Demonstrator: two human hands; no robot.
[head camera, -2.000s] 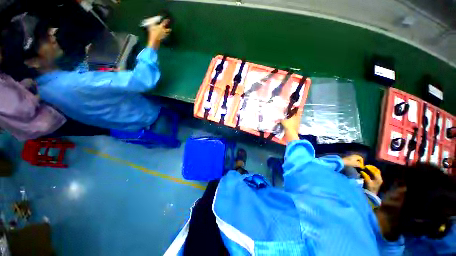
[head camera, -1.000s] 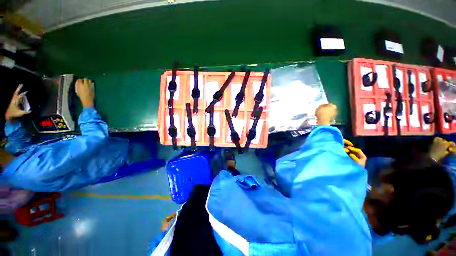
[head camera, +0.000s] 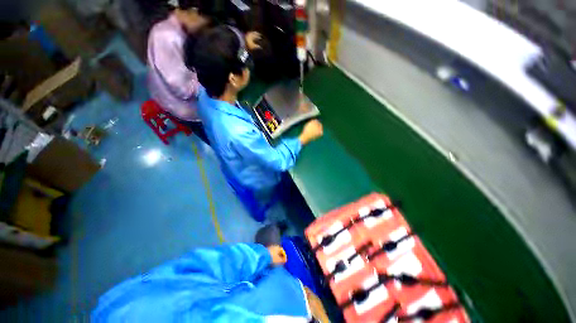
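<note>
The red-orange compartment tray (head camera: 318, 228) lies on the bench at the lower right, cut off by the bottom edge. Several black smartwatches (head camera: 391, 246) lie open and long in its pockets over white paper slips (head camera: 338, 242). My left hand (head camera: 278, 255) is low, left of the tray and beside the blue stool, small and blurred, with a yellow patch at the fingers; its grip is unclear. A bit of skin at the bottom edge, perhaps my right hand (head camera: 316, 308), is cut off and blurred.
A person in a blue smock (head camera: 243, 135) sits ahead at a digital scale (head camera: 287, 110), a hand on the bench. A person in pink (head camera: 170, 66) sits beyond on a red stool (head camera: 158, 120). A blue stool (head camera: 302, 257) is beside the tray. Cartons (head camera: 63, 158) stand at left.
The view has swung left along the bench. My right hand was by the plastic film; film, black boxes and right-hand trays are out of view. My left arm now shows more fully.
</note>
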